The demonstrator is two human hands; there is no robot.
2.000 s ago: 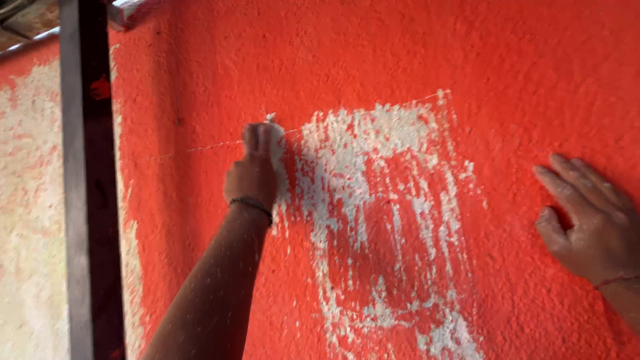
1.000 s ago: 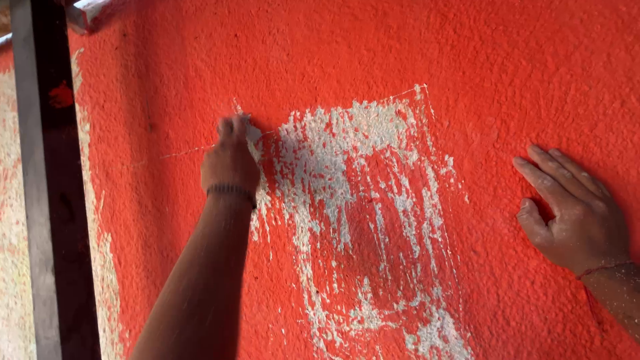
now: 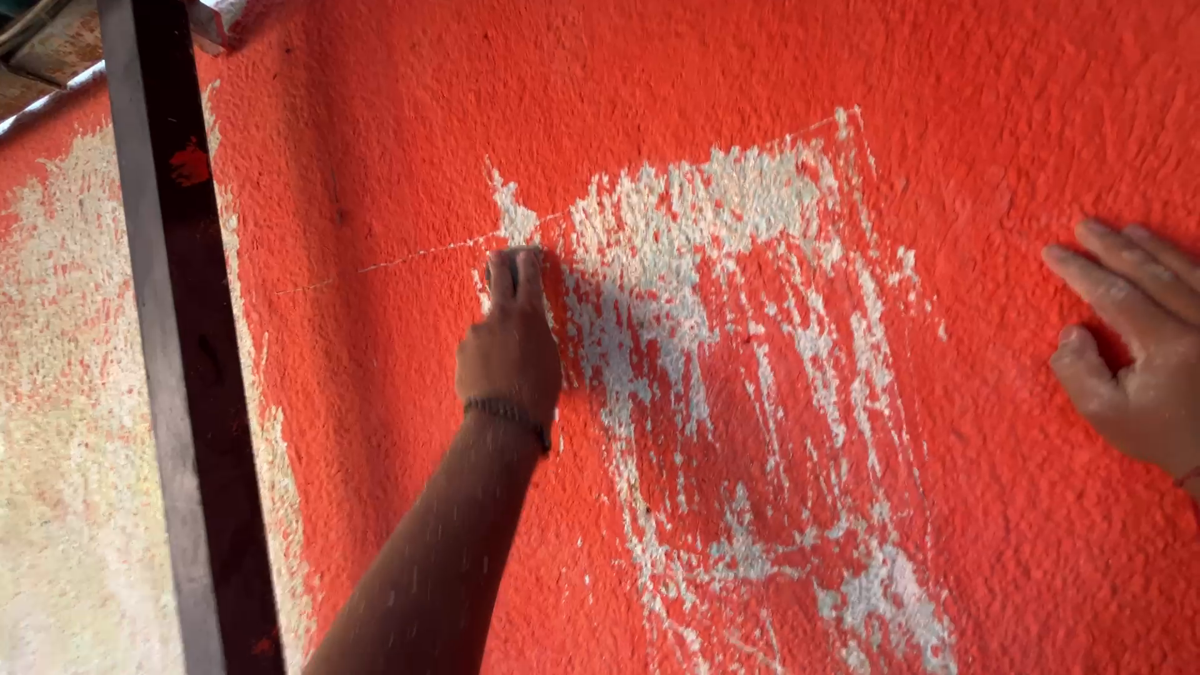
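A red-painted, rough-textured wall (image 3: 1012, 122) fills most of the view. My left hand (image 3: 509, 347), with a dark band at its wrist, grips a small, flat scraping tool (image 3: 517, 251) against the wall; fingers cover most of it, so its exact kind cannot be told. Just above the tool is a small pale scraped spot (image 3: 514, 214). Right of that hand lies a broad scraped patch (image 3: 750, 192), its paint off in ragged vertical streaks. My right hand (image 3: 1134, 347) rests on the red wall at the right edge, fingers spread, holding nothing. Pale dust marks its fingers.
A dark metal post (image 3: 173, 375) with red paint smears stands at the left. Behind it, a wall section (image 3: 66, 450) shows pale plaster with bits of red. A thin scored line (image 3: 412, 255) runs left from the scraped spot. A bracket end (image 3: 208, 26) juts out at the top left.
My left hand has moved down the wall from the scored line, uncovering a pale scraped spot above it. The right hand stays flat on the wall. The view has shifted somewhat.
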